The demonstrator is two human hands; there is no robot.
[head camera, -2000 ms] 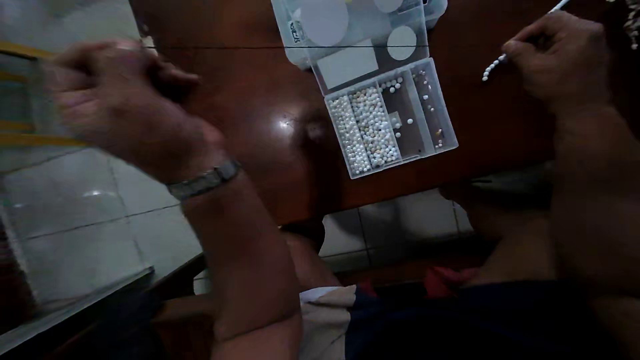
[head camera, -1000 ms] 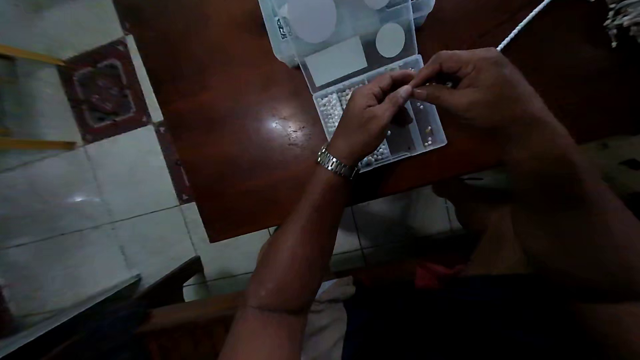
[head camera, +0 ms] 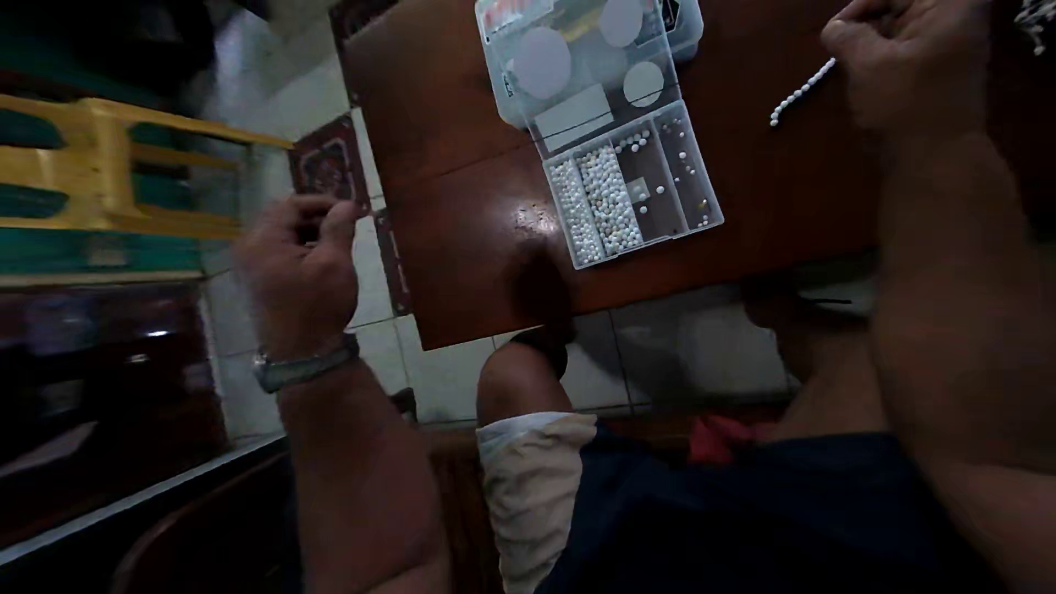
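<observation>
My left hand (head camera: 307, 268), with a metal-band watch on the wrist, is raised beyond the table's left edge. Its thumb and forefinger are close together; a thin dark line runs from near it across the case toward the right, perhaps a thread. My right hand (head camera: 903, 62) is at the upper right, fingers bent around a strand of white beads (head camera: 802, 92) whose end hangs out below. Between the hands lies an open clear plastic compartment case (head camera: 716, 198). Small white beads (head camera: 609, 198) fill its two left compartments; a few are scattered in the others.
The dark wooden table (head camera: 462, 272) bears the case. At the upper right edge lies a whitish tangled bundle (head camera: 1035, 21). A yellow plastic chair (head camera: 107, 165) stands at the left on the tiled floor. My knee is just below the table's front edge.
One second ago both hands met over the case; now the left hand is far to the left and the right hand at the upper right. The view has shifted.
</observation>
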